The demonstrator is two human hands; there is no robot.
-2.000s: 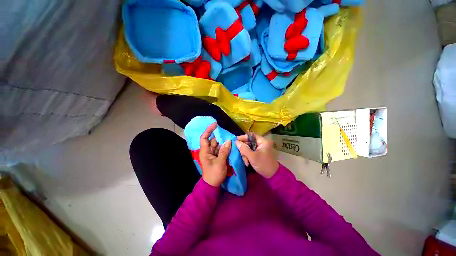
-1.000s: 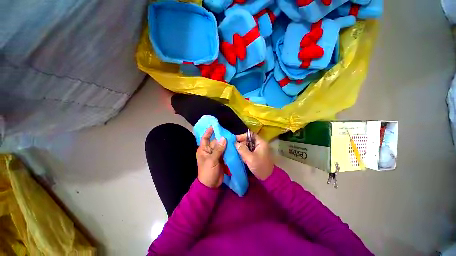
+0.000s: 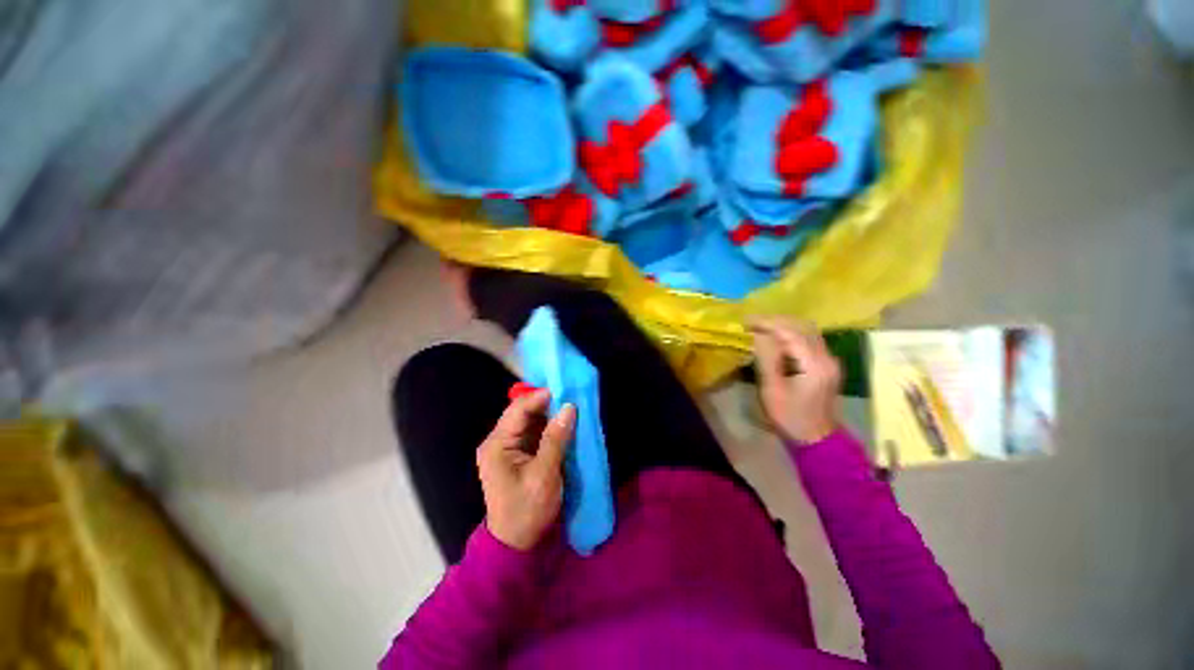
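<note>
A blue plush piece is seen nearly edge-on above my lap, with a bit of red at its left side. My left hand pinches it between thumb and fingers. My right hand is away from the piece, to its right, beside the carton. Its fingertips are close together; blur hides whether they hold something thin. A dark slim tool lies on the carton's pale card, beside a yellow stick.
A yellow bag full of blue pieces with red bows is in front of my knees. The open carton stands at right, a small metal tool at its near edge. A grey sack is at left, a crumpled yellow bag at lower left.
My right hand has left the plush piece and moved right. The dark tool it held is no longer seen in it; a dark tool now shows on the card. The piece has turned more edge-on.
</note>
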